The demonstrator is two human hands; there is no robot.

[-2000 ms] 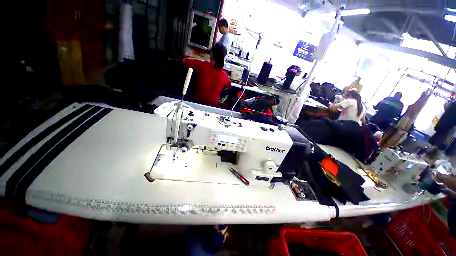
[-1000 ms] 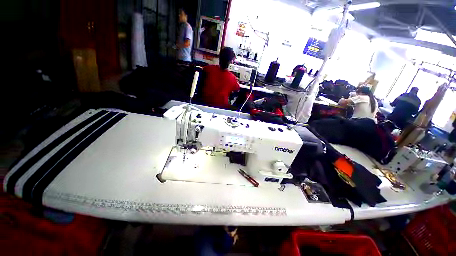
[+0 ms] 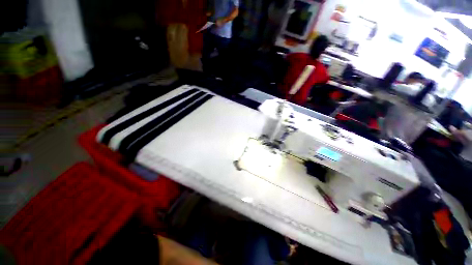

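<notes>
The white sewing machine (image 3: pixel 357 155) stands on the white table (image 3: pixel 207 140), its small screen lit blue. Red-handled snips (image 3: pixel 327 199) lie in front of its arm. A small black piece (image 3: pixel 315 170) sits near the machine under the arm. A blurred, skin-coloured forearm shows at the bottom edge, left of centre, beside dark cloth; its hand is not visible. A small pale patch below the table's front edge is too unclear to name. Neither of my hands can be made out.
Red slotted baskets (image 3: pixel 72 207) stand on the floor at the table's striped left end. Black pieces with an orange-red patch (image 3: pixel 443 220) lie right of the machine, near a shallow tray (image 3: pixel 401 239). A person in red (image 3: pixel 303 72) sits behind; another stands further back.
The view has swung left and blurred, so the table and machine sit further right. The left baskets show more, and a forearm has appeared at the bottom. The bottom-right red basket is out of view.
</notes>
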